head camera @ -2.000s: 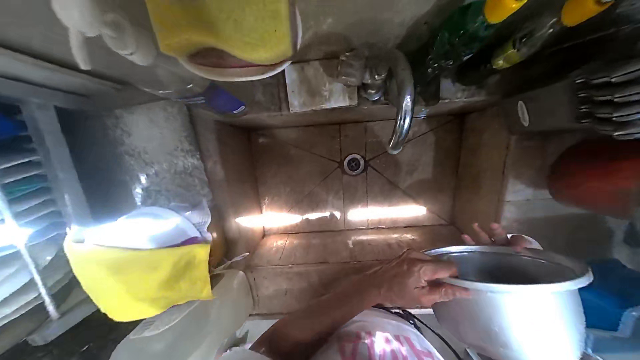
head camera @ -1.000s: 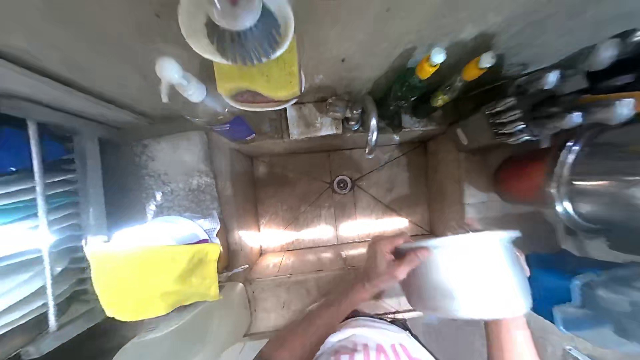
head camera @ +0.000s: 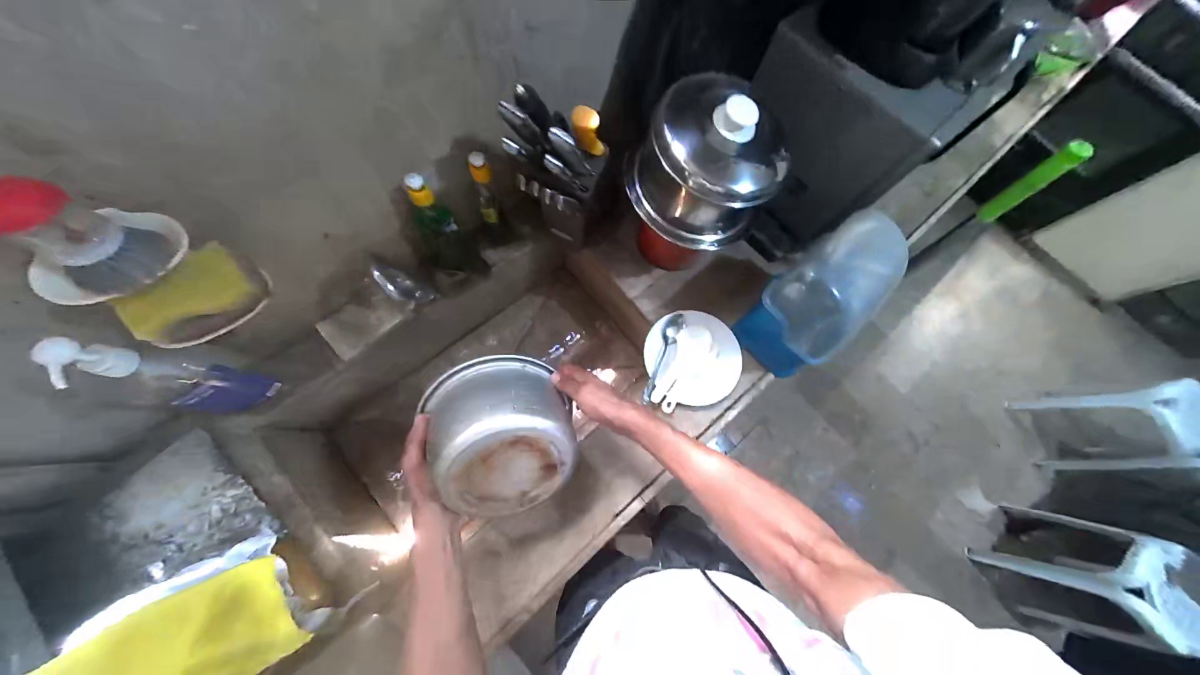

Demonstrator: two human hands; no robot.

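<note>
A dented aluminum pot is tilted over the tiled sink basin, its stained bottom facing me and its mouth turned away. My left hand holds the pot's left side. On the right rim, my right hand grips the pot. Water glints at the far side of the pot. What the pot holds inside is hidden. Right of the sink, a white plate carries a spoon and small white items.
A steel pot with a lid, a knife and cutlery holder and green bottles stand behind. A clear blue container sits at the right counter edge. A yellow cloth lies lower left; plastic chairs stand right.
The pot has moved from the counter right of the sink to over the basin and is tipped, now with a hand on each side. The view has swung to the right.
</note>
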